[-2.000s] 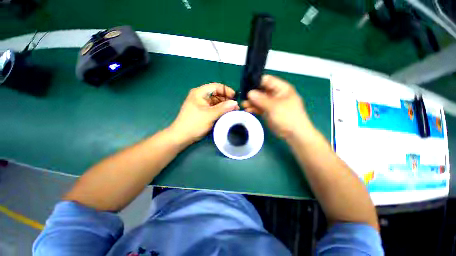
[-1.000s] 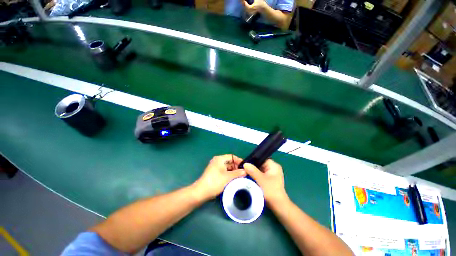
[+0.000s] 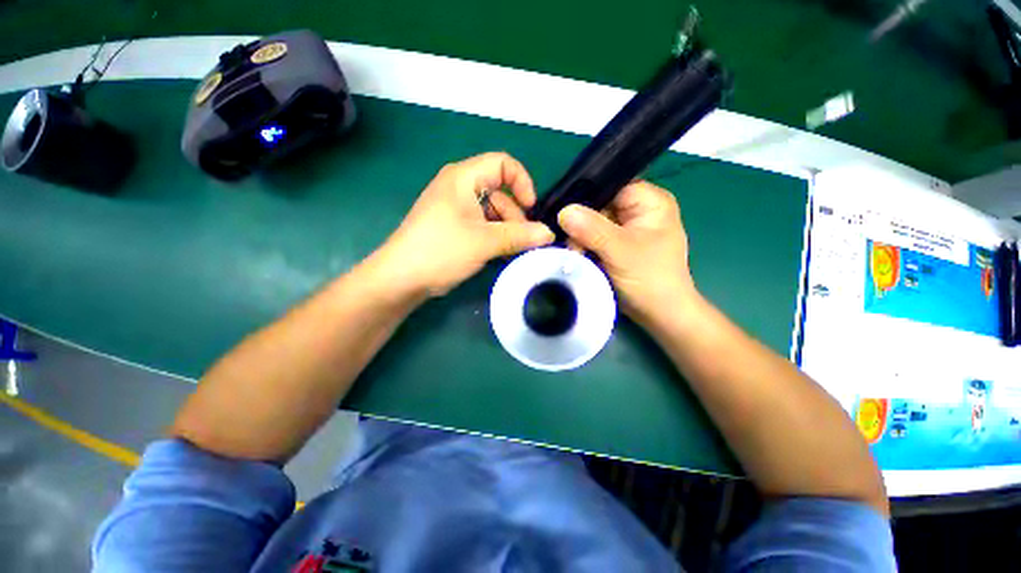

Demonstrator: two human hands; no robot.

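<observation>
The dryer head [image 3: 553, 309] stands with its silver-white ring face and black centre towards me, near the front edge of the green bench. A glossy black handle shell [image 3: 644, 132] runs from its far side up and to the right, with small wire ends at its far tip. My right hand [image 3: 638, 241] grips the shell near its lower end, thumb on top. My left hand [image 3: 465, 224] pinches at the joint of shell and head, with a thin dark strand by its fingers. What the fingertips hold there is too small to tell.
A grey-black device [image 3: 267, 106] with gold discs and a blue display sits at the back left. A waiting head unit [image 3: 69, 140] with trailing wires lies at far left. A work instruction sheet [image 3: 842, 325] lies at right, with a spare handle shell [image 3: 1010, 293] on it.
The view has tilted back down, so the far line and another person have left the picture. The shell, upright two seconds ago, now leans right. Both hands remain at the joint.
</observation>
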